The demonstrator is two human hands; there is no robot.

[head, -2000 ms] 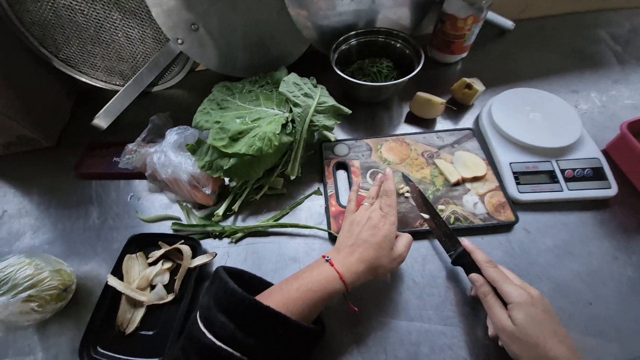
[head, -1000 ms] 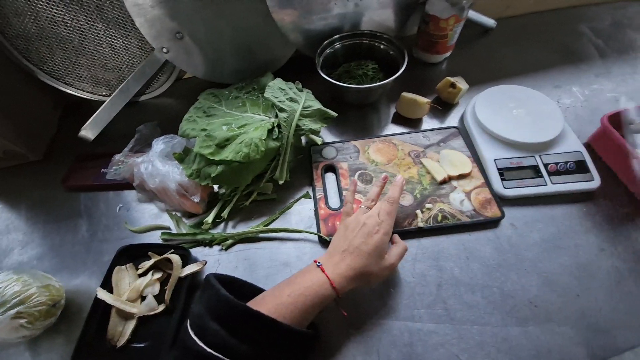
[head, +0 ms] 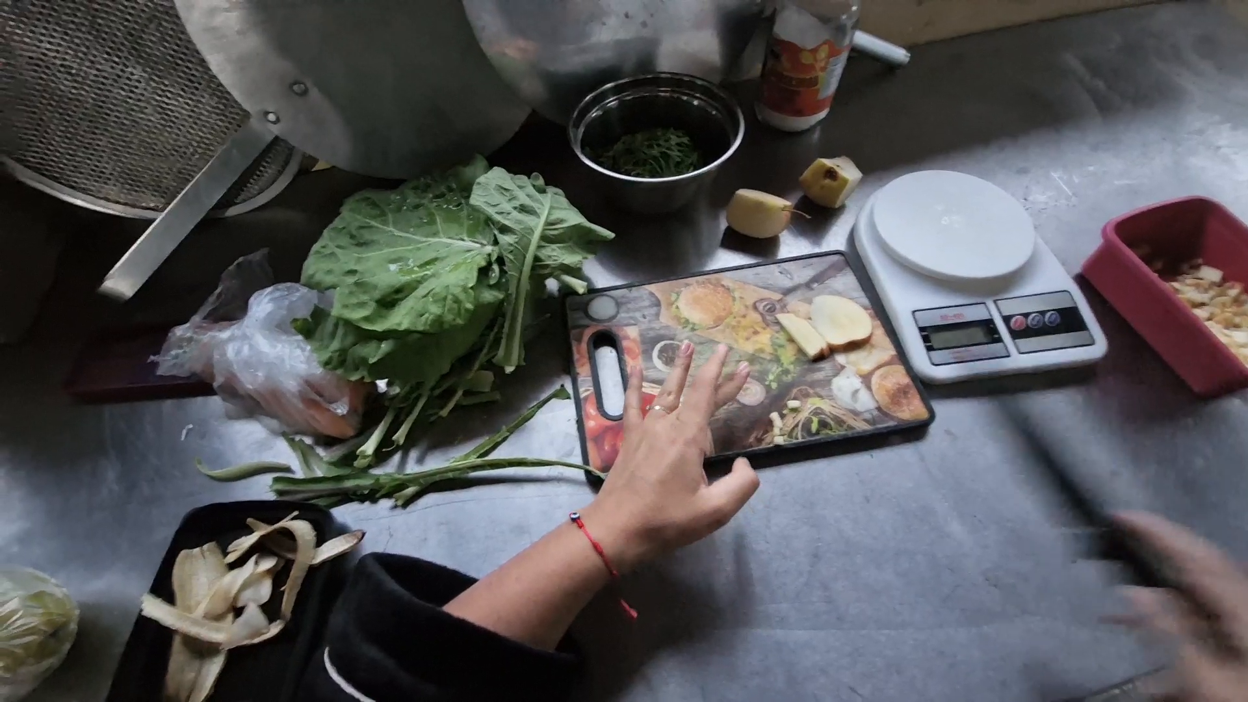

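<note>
My left hand (head: 668, 468) lies with spread fingers on the lower left part of the cutting board (head: 731, 429), which bears a printed food picture. On the board's right side are pale slices of a peeled fruit or vegetable (head: 840, 323), and small pale bits (head: 777, 427) are near its lower edge. My right hand (head: 1185, 595), blurred, grips a kitchen knife (head: 1058, 473) at the lower right, below the kitchen scale (head: 951, 226). Behind the board sit two cut pieces, one (head: 759, 213) beside the other (head: 830, 181).
Leafy greens (head: 409, 273) and a plastic bag (head: 278, 361) are left of the board. A black tray (head: 175, 546) holds peelings. Behind stand a steel bowl (head: 653, 190) of chopped greens and a jar (head: 804, 73). A red container (head: 1155, 302) with diced pieces is far right.
The right hand with the knife was at the board two seconds ago, out of view one second ago, and is now back at the lower right. The left hand stays on the board.
</note>
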